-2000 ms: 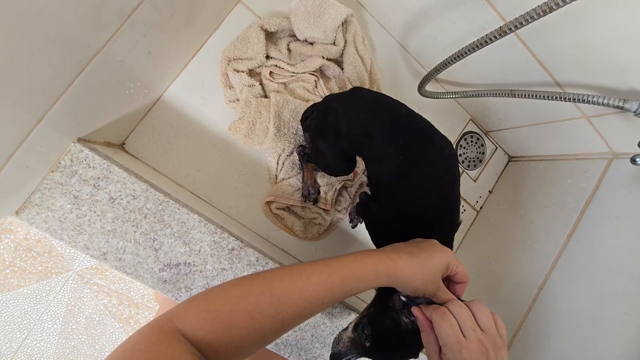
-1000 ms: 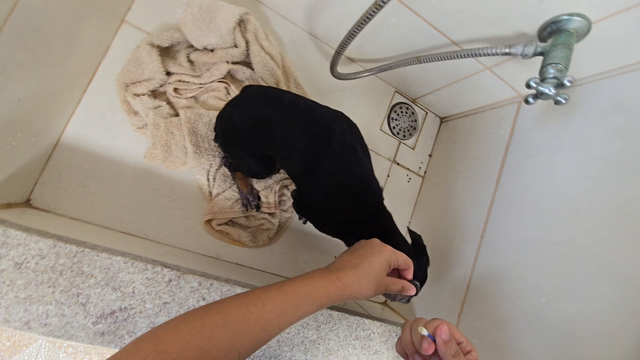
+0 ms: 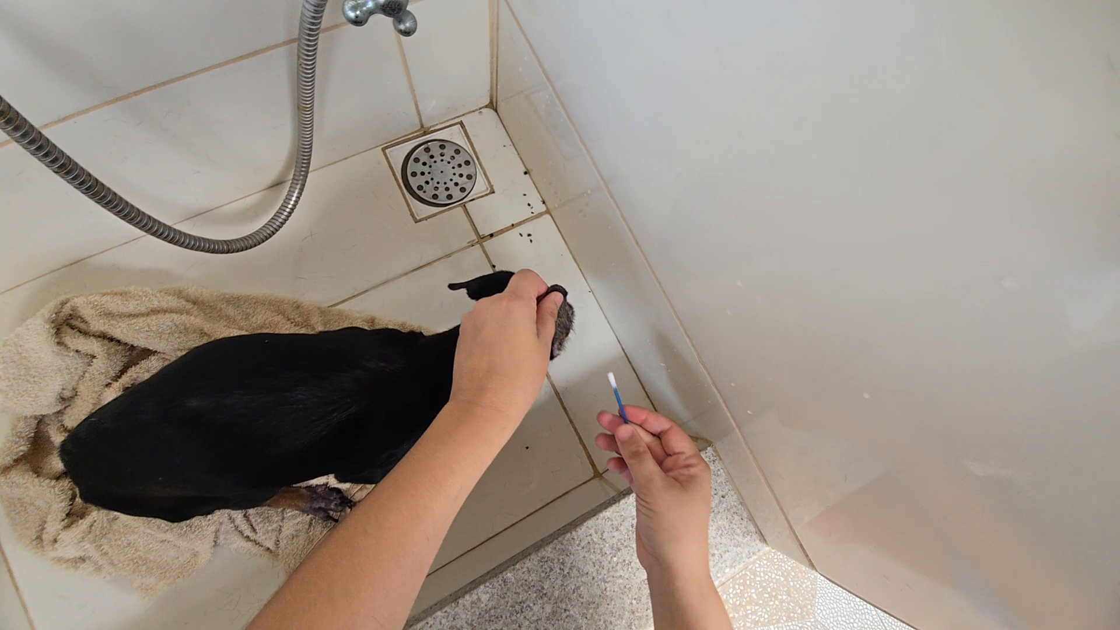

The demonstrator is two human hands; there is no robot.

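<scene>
A black dog point(image 3: 254, 411) is on a crumpled beige towel point(image 3: 96, 350), its grey muzzle pointing right. My left hand point(image 3: 507, 337) grips the dog's head from above, with thumb and fingers close together near the muzzle; it hides most of the face. One black ear shows behind the knuckles. To the lower right, apart from the dog, my right hand point(image 3: 661, 464) pinches a cotton swab point(image 3: 618, 395) by its blue stick between thumb and fingers, the white tip upward. One of the dog's paws shows beside my left forearm.
A round metal floor drain point(image 3: 440, 171) lies in the tiled corner behind the dog. A flexible metal shower hose point(image 3: 302, 114) hangs at the upper left, near a chrome tap handle point(image 3: 381, 10). White walls stand behind and at right; a speckled stone curb point(image 3: 560, 573) runs along the front.
The view has swung to the right. The swab, partly hidden in my right fingers a second ago, now stands out tip upward. My left hand stays at the dog's head.
</scene>
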